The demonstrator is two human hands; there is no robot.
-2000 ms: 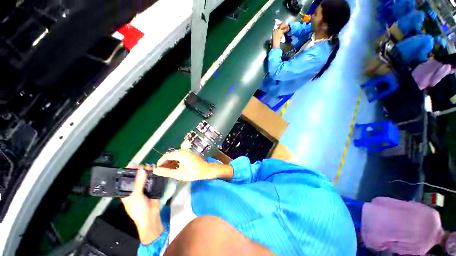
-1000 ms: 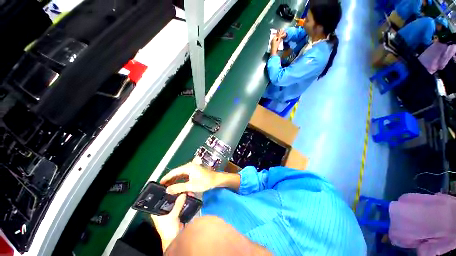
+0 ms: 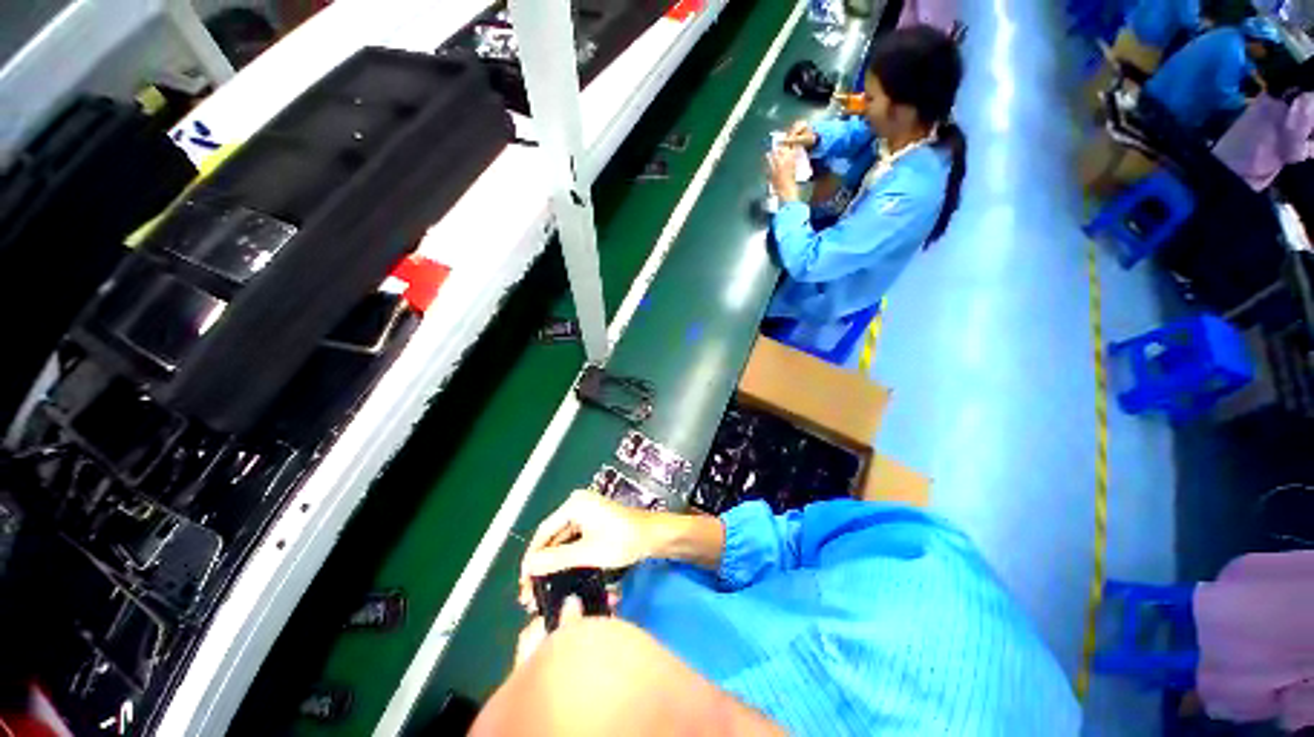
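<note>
A dark phone part is held low in front of me, mostly covered by fingers. My right hand grips its upper side with bent fingers. My left hand is at its lower side, largely hidden behind a large skin-coloured shape at the bottom edge. Silvery board assemblies lie on the green bench just beyond my right hand. A black open shell lies beyond them, near the bench's white edge strip.
A carton with black parts stands beside the bench. A white post rises from the shelf edge. Black trays and a red item are on the shelf at left. Dark parts lie on the belt. Another worker sits farther along.
The phone part and both hands have moved right and down in the picture, and the part now shows much smaller between the fingers. The view has shifted, showing more of the shelf.
</note>
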